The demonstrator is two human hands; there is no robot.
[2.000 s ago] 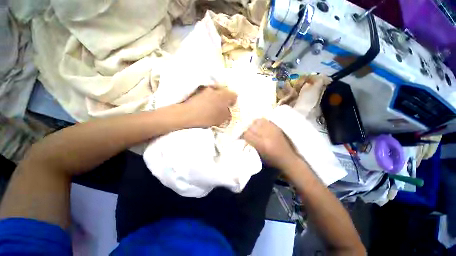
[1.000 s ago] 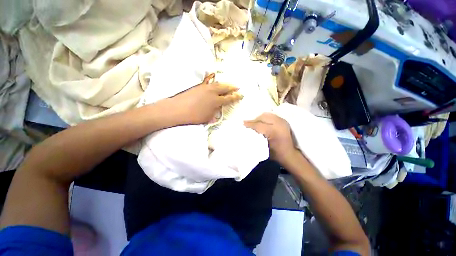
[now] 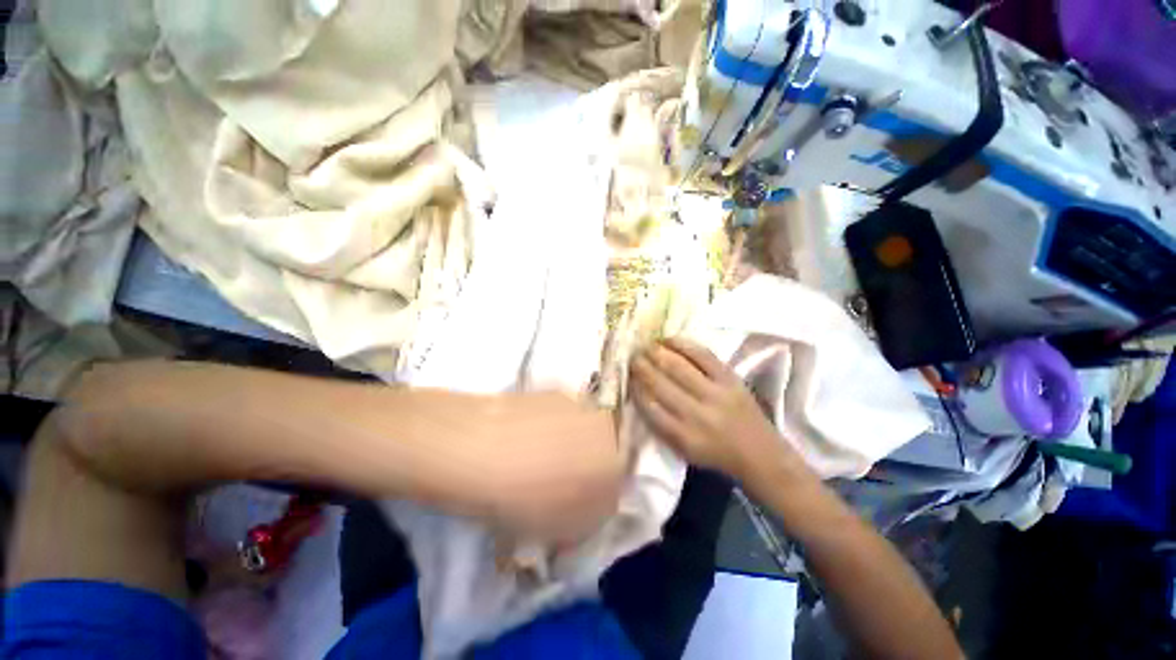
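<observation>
A near-white garment piece (image 3: 509,310) lies over the machine table and hangs over its front edge towards my lap. Its gathered section (image 3: 632,286) has narrow yellowish folds under the lamp, just in front of the needle area. My right hand (image 3: 696,402) presses on the cloth at the lower end of the gathers, holding it. My left hand (image 3: 555,471) is motion-blurred over the cloth at the table's front edge; its fingers are not clear. The white and blue sewing machine (image 3: 890,142) is at the upper right. The glare hides the presser foot.
A large beige cloth heap (image 3: 323,194) lies left of the garment piece. Right of the needle are a black box (image 3: 909,286) with an orange spot, a purple ring (image 3: 1041,389) and a green stick (image 3: 1086,456). A red item (image 3: 277,535) shows at the lower left.
My left hand has moved down from beside the gathers to the front edge. The bunched white cloth now hangs lower towards my lap. My right hand has moved slightly down and stays on the cloth.
</observation>
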